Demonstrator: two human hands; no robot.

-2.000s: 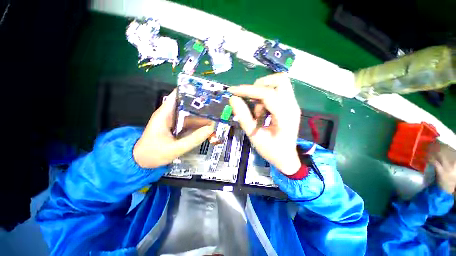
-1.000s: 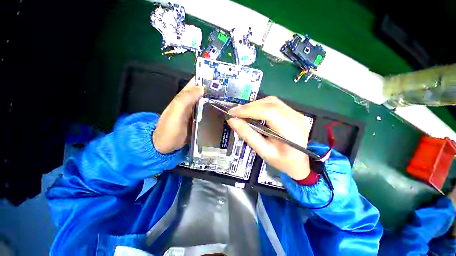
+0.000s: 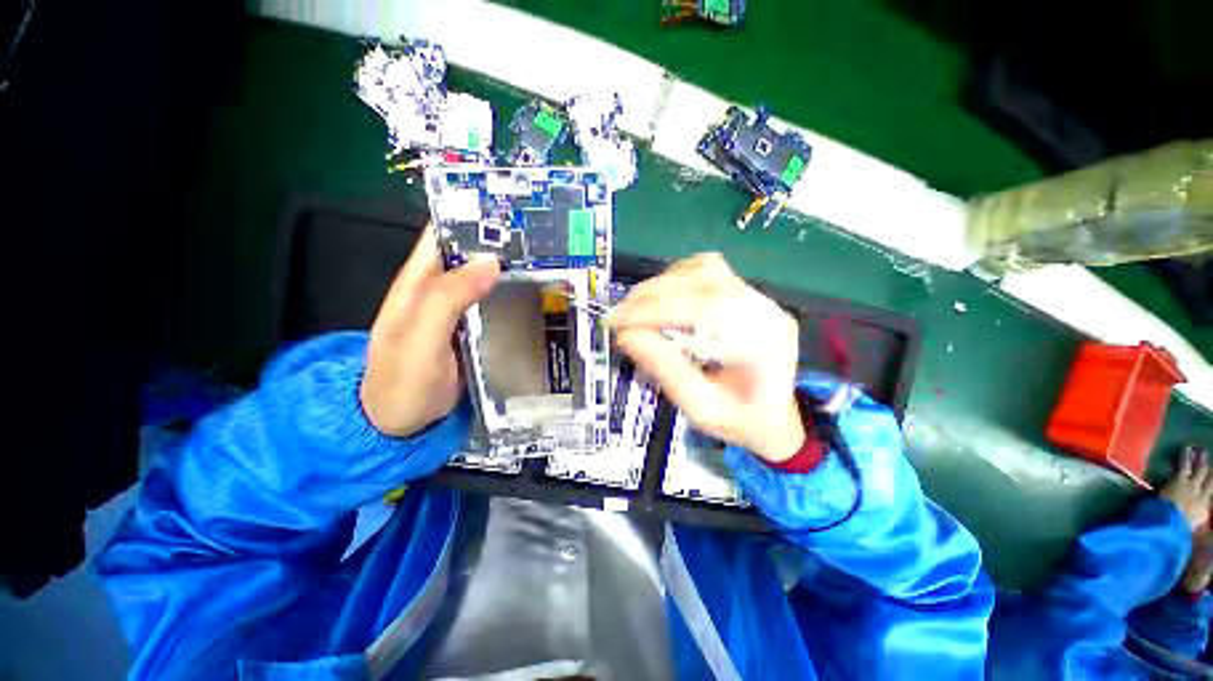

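My left hand (image 3: pixel 419 339) holds a silvery-white phone mid-frame (image 3: pixel 597 386) by its left edge, above the black tray (image 3: pixel 319 286). The main board (image 3: pixel 539 226), with a green patch, lies in the frame's top end, and my left thumb touches its lower edge. A black flex cable (image 3: pixel 559 359) with an orange-gold end shows inside the frame. My right hand (image 3: pixel 705 353) is at the frame's right edge with thumb and forefinger pinched, near the cable's end. Tweezers cannot be made out clearly in it. More phone frames (image 3: pixel 705 466) lie in the tray pockets.
Board piles (image 3: pixel 419 100) lie along the white strip (image 3: pixel 891 200), another board (image 3: pixel 761 153) farther right. A taped pale post (image 3: pixel 1097 220) slants in at right. A red bin (image 3: pixel 1115 406) stands right, beside another person's hand (image 3: pixel 1191 499) and blue sleeve.
Since the earliest frame, the main board lies flat in the phone frame, facing up. Since one second ago, my right hand has moved from the frame's inner opening to its right edge; the tweezers seen then are unclear.
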